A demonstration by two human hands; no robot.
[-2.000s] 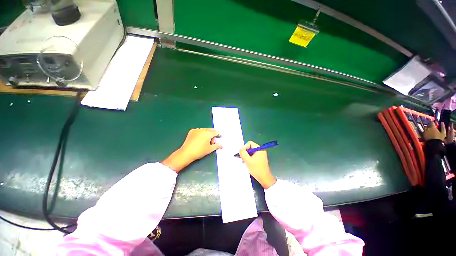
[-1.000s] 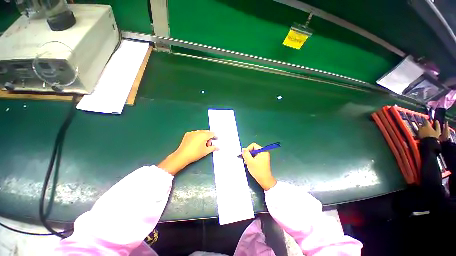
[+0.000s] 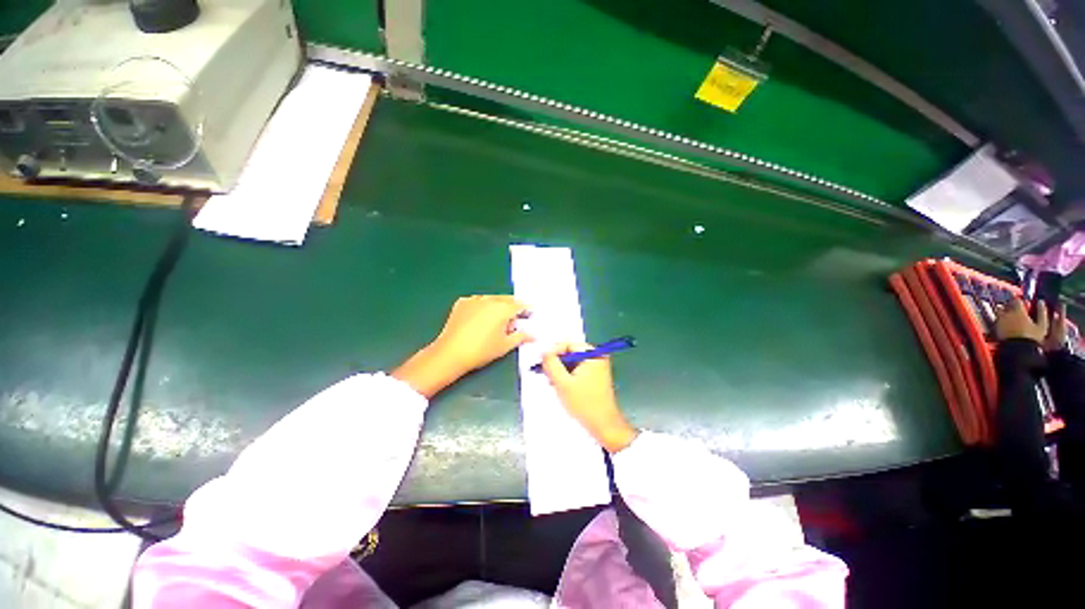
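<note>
A long narrow white paper strip (image 3: 563,440) lies flat on the dark-green bench top, its near end at the bench's front edge. My left hand (image 3: 476,333) rests on the strip's left edge, fingers curled; whether it holds anything is hidden. My right hand (image 3: 587,389) holds a dark-blue pen (image 3: 609,350) over the strip, its tip low near the strip's left edge. Any marks on the paper are too washed out to tell.
A cream machine (image 3: 214,89) and white paper stack (image 3: 292,155) are at the left, with a black cable (image 3: 140,345) over the bench edge. A yellow tag (image 3: 726,86) hangs from the rail. Red-orange trays (image 3: 946,345) and another person's hands (image 3: 1026,322) are at the right.
My right hand and the pen have moved left across the strip, from its right edge toward its left. My left hand stays at the strip's left edge. The camera view has shifted slightly.
</note>
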